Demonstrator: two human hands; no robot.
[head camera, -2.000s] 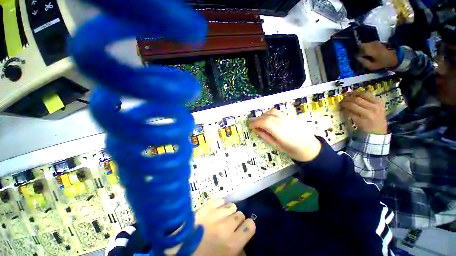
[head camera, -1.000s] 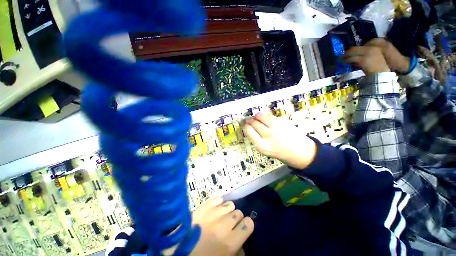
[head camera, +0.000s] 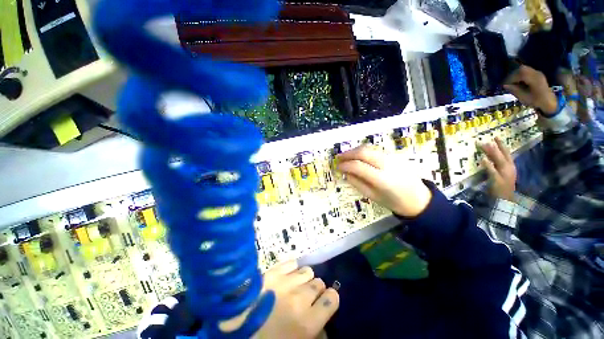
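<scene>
Cream circuit boards (head camera: 291, 228) lie edge to edge in a long slanting row, with yellow components (head camera: 306, 171) near their far edges. My right hand (head camera: 381, 180) is over a board right of centre, its fingertips close together at the yellow parts; any part between them is too small to tell. My left hand (head camera: 299, 303) is at the near edge of the row, fingers bent and close together, partly hidden by a thick blue coiled cord (head camera: 212, 218). The cord also hides some boards. I cannot tell if the left hand holds anything.
Behind the boards are black bins with green components (head camera: 311, 99) and dark components (head camera: 376, 83), and a brown-red slatted stack (head camera: 271, 40). A cream machine (head camera: 99, 56) is at the left. At the right, another person's hands (head camera: 533, 89) are by a bin of blue components (head camera: 457, 73).
My right hand has shifted slightly and stays over nearly the same boards. My left hand has barely moved. The neighbour's hands have moved apart, and a dark gap shows between boards at the right.
</scene>
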